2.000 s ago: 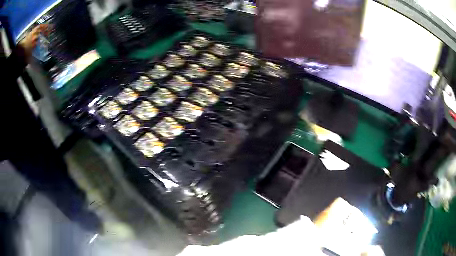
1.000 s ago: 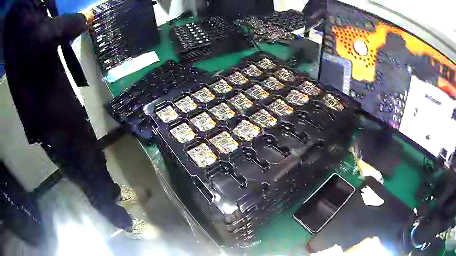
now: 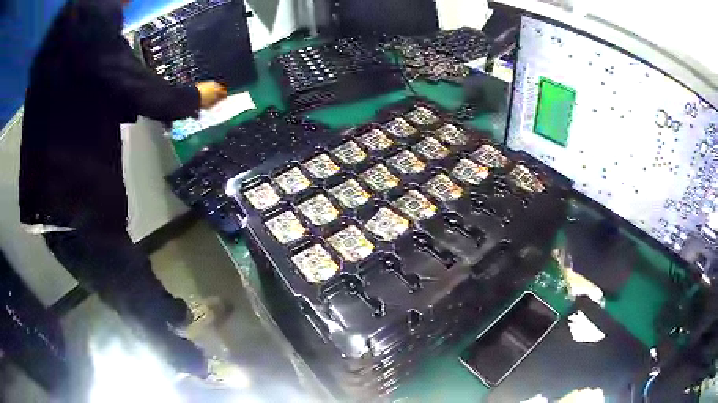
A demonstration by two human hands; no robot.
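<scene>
A tall stack of glossy black moulded trays (image 3: 394, 279) stands in front of me. Its top tray holds several rows of circuit boards (image 3: 350, 242) in pockets, and some pockets nearer the front right are empty. A monitor (image 3: 614, 126) at the right shows a magnified pale board with a green rectangle. Part of the dark microscope base (image 3: 551, 354) shows at the bottom right. Pale, overexposed shapes at the bottom edge there may be my fingers, but they are cut off, and what they hold cannot be told.
A smartphone (image 3: 509, 338) lies between the stack and the base. A white scrap (image 3: 585, 326) lies on the base's corner. A person in dark clothes (image 3: 86, 126) stands at the left by another tray stack (image 3: 197, 47). More black trays (image 3: 334, 67) lie behind on the green mat.
The person at the left has lowered an arm and moved a hand rightward, over the white sheet. The monitor picture has changed from orange and dark to pale with green. The pale shapes remain at the bottom edge.
</scene>
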